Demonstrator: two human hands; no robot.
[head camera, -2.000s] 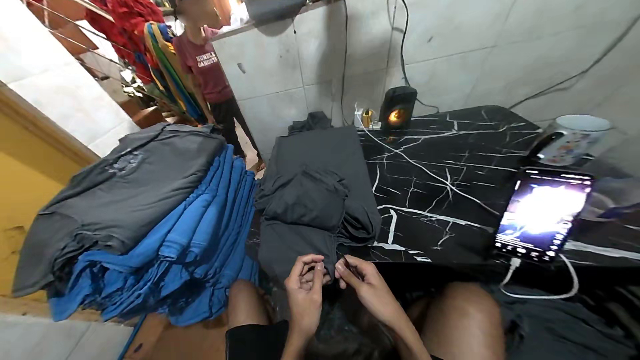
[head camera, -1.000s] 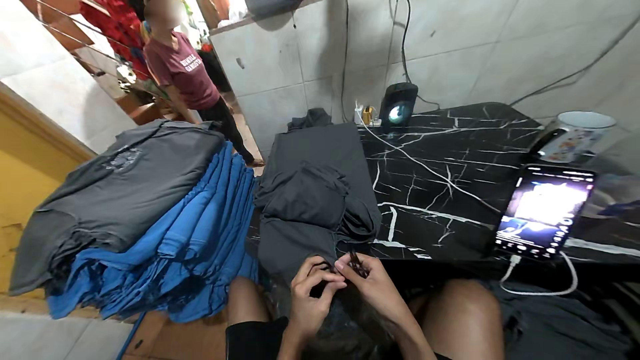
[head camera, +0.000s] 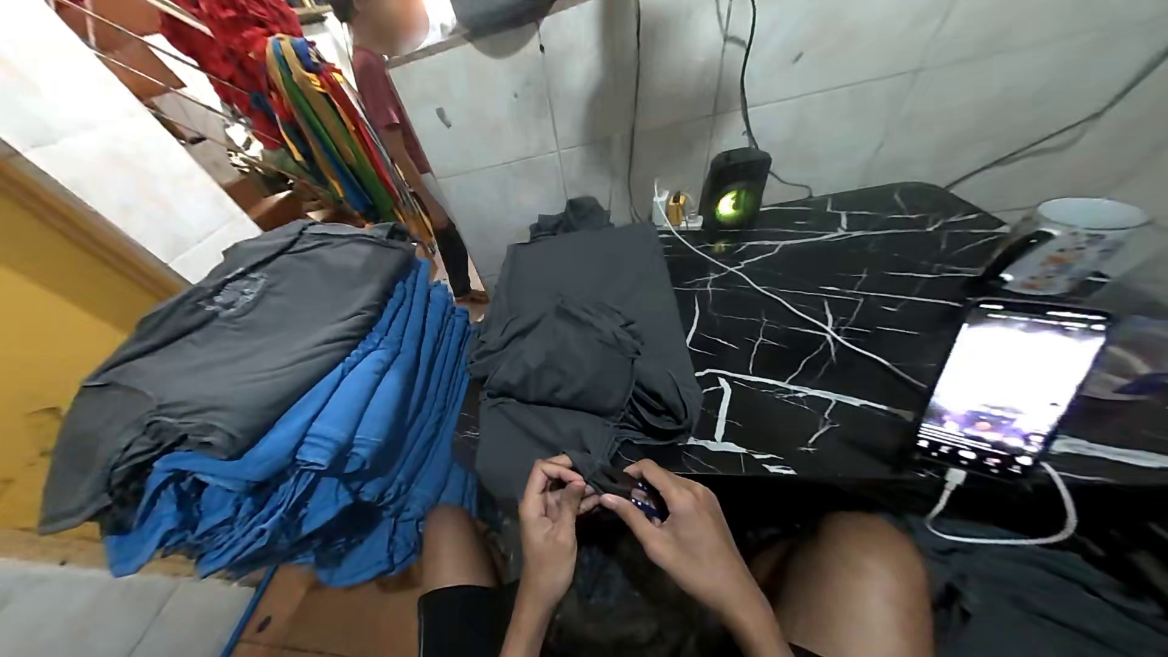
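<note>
My left hand (head camera: 552, 502) pinches the edge of a dark grey garment (head camera: 557, 365) that lies over the near edge of a black marbled table. Close beside it on the right, my right hand (head camera: 671, 516) holds a small dark blue tool (head camera: 646, 502) against the same cloth; its kind cannot be made out. The garment lies bunched on top of more folded grey cloth (head camera: 584, 265). To the left stands a tall pile of blue garments (head camera: 383, 392) with a grey shirt (head camera: 265, 328) on top.
On the black table (head camera: 785, 319) a lit phone (head camera: 1013, 388) leans in front of a printed mug (head camera: 1072, 242), with a white cable (head camera: 776, 297) crossing to a power socket. A small black speaker (head camera: 735, 192) glows by the wall. Beyond the pile, a person (head camera: 392, 119) stands near hanging clothes.
The person at the back has moved left, partly behind the hanging clothes. My hands have shifted slightly on the cloth, and the blue tool now shows in my right hand.
</note>
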